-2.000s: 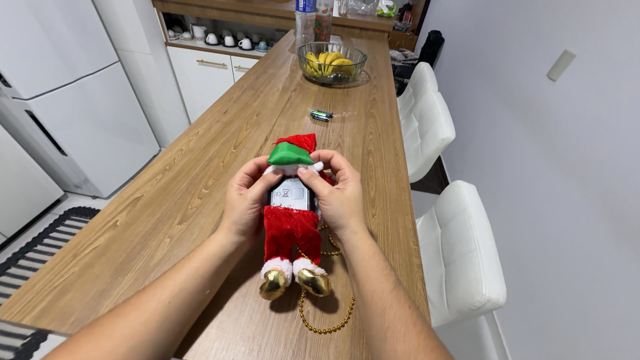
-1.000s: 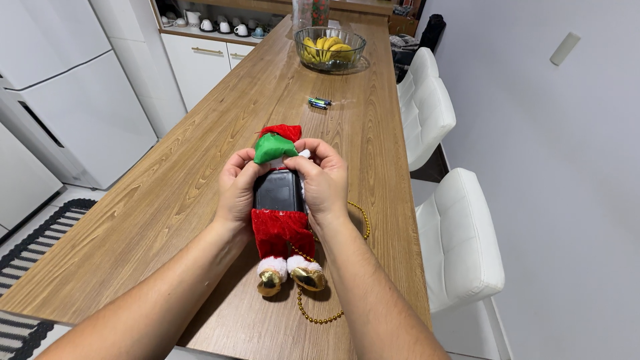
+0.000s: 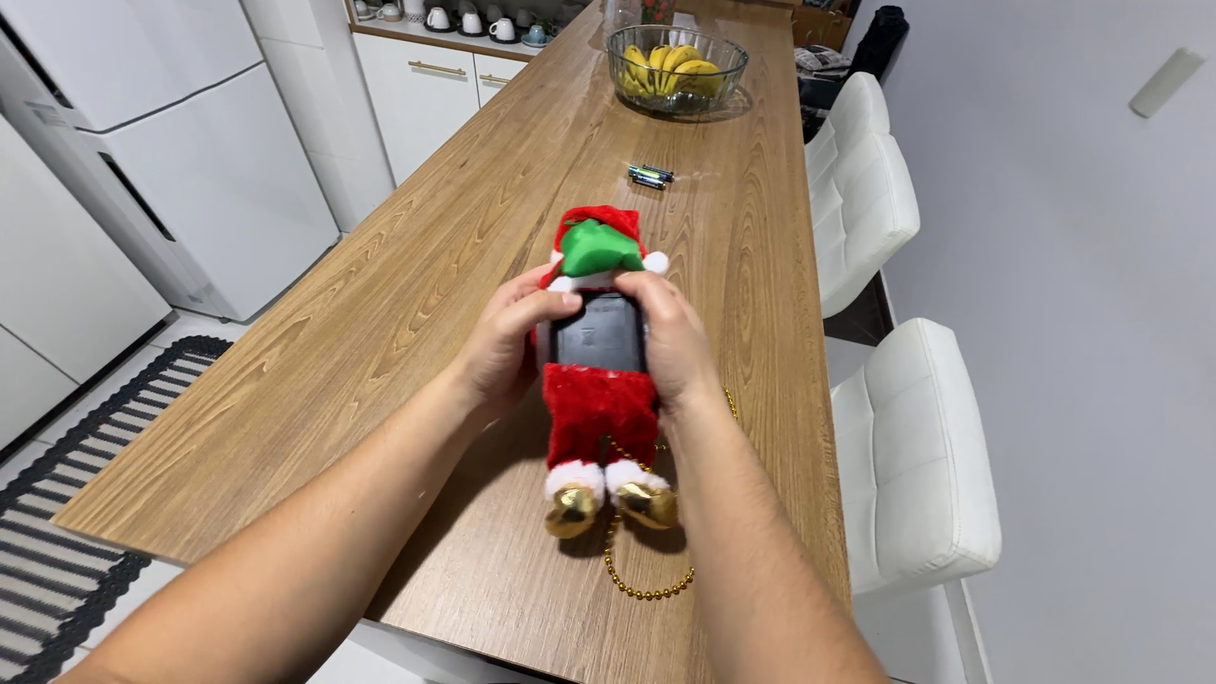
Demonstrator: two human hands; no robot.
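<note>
A plush Santa figure [image 3: 600, 408] in red cloth with white trim and gold shoes lies back up on the wooden table. Its black plastic battery box [image 3: 598, 332] shows in the middle of the back. My left hand [image 3: 508, 332] grips the figure's left side, thumb on the box's upper corner. On the other side my right hand [image 3: 670, 328] holds it, thumb at the white trim above the box. Green satin cloth [image 3: 600, 249] lies over the red hat above my thumbs. A gold bead string [image 3: 651, 595] runs by the shoes. Several batteries [image 3: 650, 176] lie farther up the table.
A glass bowl [image 3: 676, 71] of bananas stands toward the table's far end. White padded chairs [image 3: 926, 456] line the right edge. Left of the wooden table [image 3: 418, 237] are a white refrigerator [image 3: 209, 171] and a striped rug [image 3: 85, 484] on the floor.
Two seconds ago a light panel with markings showed in the figure's back; the black plastic surface shows there now. Both hands have stayed on the figure.
</note>
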